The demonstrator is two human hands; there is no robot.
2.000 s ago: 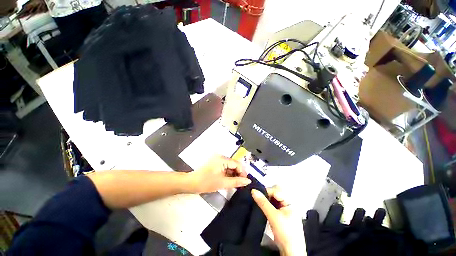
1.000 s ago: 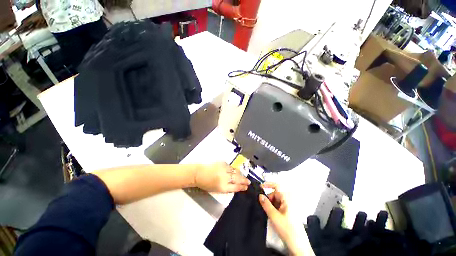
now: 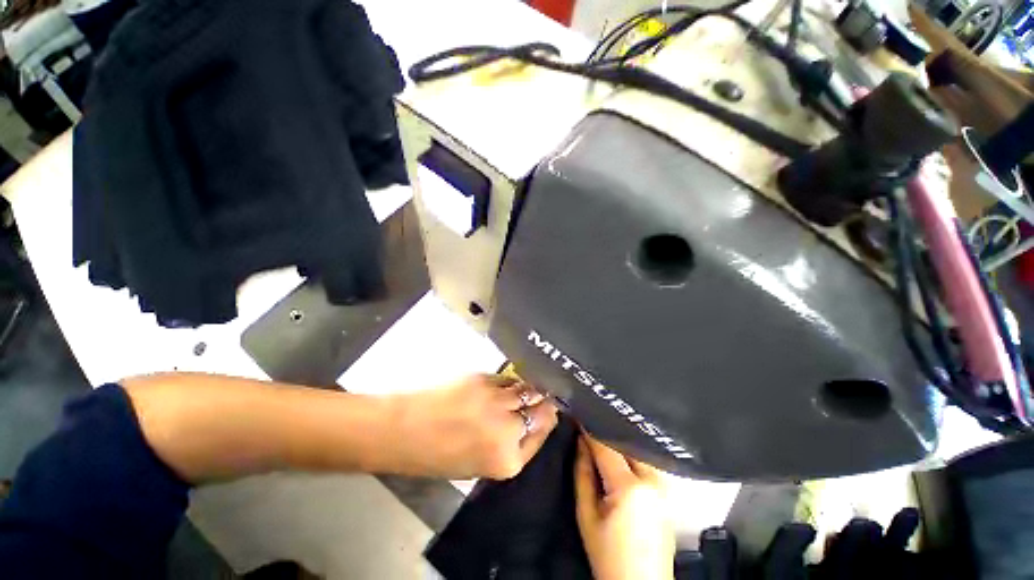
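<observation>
A black workpiece [image 3: 516, 510] hangs from under the sewing machine head [image 3: 703, 306], a grey cover lettered MITSUBISHI, down toward my lap. My left hand [image 3: 482, 428] grips its upper left edge, fingers bent, a ring on one finger. My right hand [image 3: 624, 510] pinches its upper right edge, thumb and fingertips close to the cover's lower rim. The bare hands are close together but apart. The needle and clamp are hidden behind the cover and my fingers.
A stack of black workpieces [image 3: 249, 147] lies at the upper left. Black finger-like strap ends [image 3: 782, 549] lie at the lower right beside a dark boxy panel [image 3: 998, 510]. Black cables [image 3: 669, 85] and a pink part [image 3: 964, 272] are on top of the machine.
The view has moved much closer to the machine head, which now looks larger and covers the clamp. Both hands stay on the workpiece at the same place.
</observation>
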